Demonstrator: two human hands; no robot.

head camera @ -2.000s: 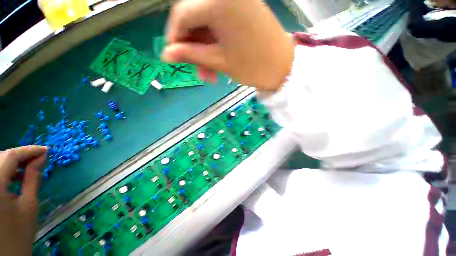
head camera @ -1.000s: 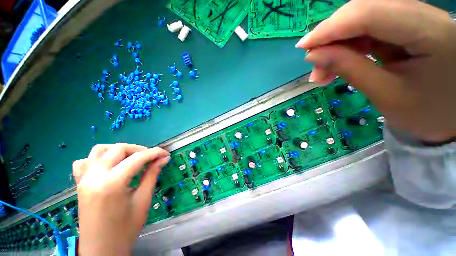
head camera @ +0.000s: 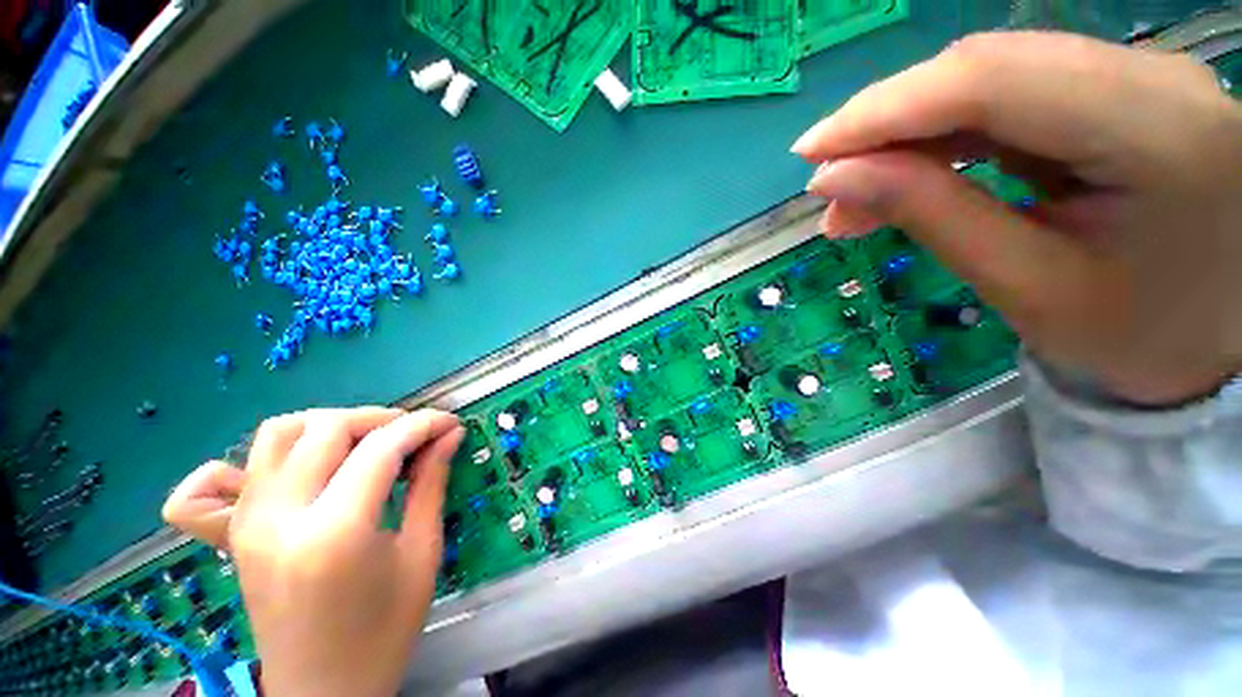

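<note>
A strip of green circuit boards (head camera: 667, 409) runs diagonally between pale rails, carrying small white, black and blue parts. My left hand (head camera: 341, 524) is over the strip's left-centre part, thumb and forefinger pinched together low at the far rail; anything between the tips is hidden. My right hand (head camera: 1049, 204) is above the strip's right part, thumb and forefinger tips nearly together; whether they hold a tiny part cannot be told. A loose pile of blue disc components (head camera: 341, 266) lies on the dark green bench, beyond my left hand.
Green boards with black X marks (head camera: 545, 55) lie at the far side, with white parts (head camera: 613, 90) beside them. Small dark components (head camera: 61, 483) lie at far left. A blue bin (head camera: 61, 102) stands beyond the curved bench edge. A blue cord (head camera: 102, 616) runs to my left wrist.
My left hand has moved from beside the blue pile to the board strip. My right hand has come from over the marked boards to above the strip's right part. The view has shifted.
</note>
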